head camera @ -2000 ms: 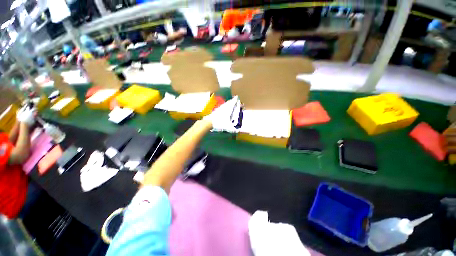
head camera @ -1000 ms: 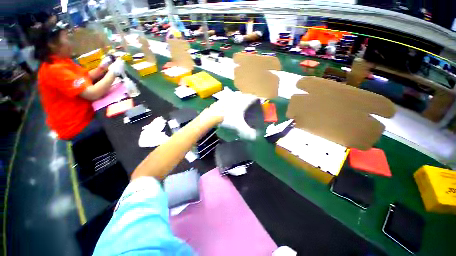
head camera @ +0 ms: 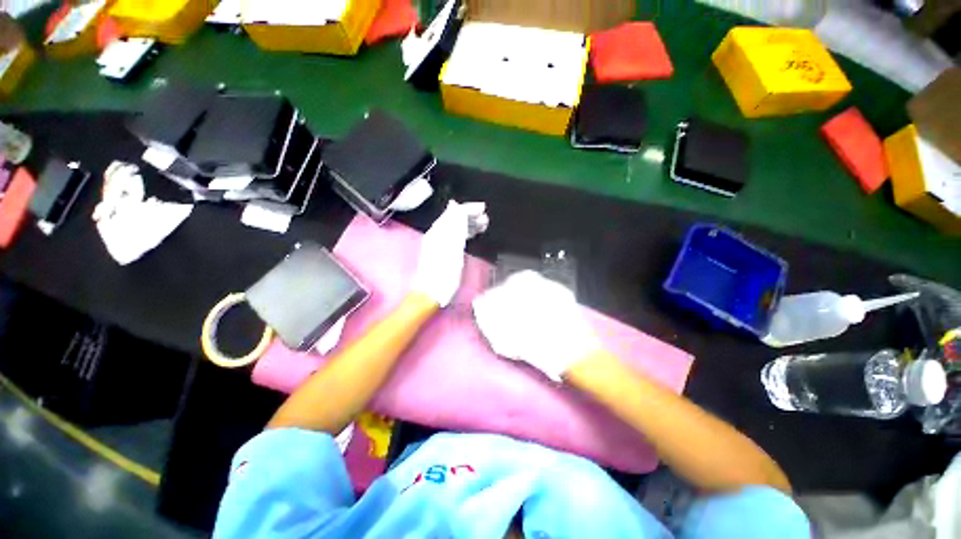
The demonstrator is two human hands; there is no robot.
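The pink mat [head camera: 453, 368] lies in front of me. My left hand [head camera: 445, 256], in a white glove, is over the mat's back edge, fingers apart with nothing seen in them. My right hand [head camera: 535, 321], gloved, is over the mat's middle, back up. A clear plastic piece [head camera: 537, 272] shows at its fingertips; whether it is gripped is hidden. A black device [head camera: 306, 295] with a pale edge lies on the mat's left end. Stacked black devices [head camera: 242, 137] and another small stack [head camera: 377, 163] stand behind and left, with white tabs showing.
A tape roll [head camera: 214, 342] touches the mat's left side. A white cloth [head camera: 137, 216] lies farther left. Right are a blue bin [head camera: 727, 279], a squeeze bottle [head camera: 811, 318] and a clear bottle [head camera: 843, 382]. The green conveyor [head camera: 506, 158] behind holds yellow boxes [head camera: 782, 72], red pieces and black devices.
My left hand has come back from the conveyor to the mat and no longer holds a dark device. My right hand has moved onto the mat's middle. The view has turned down and right.
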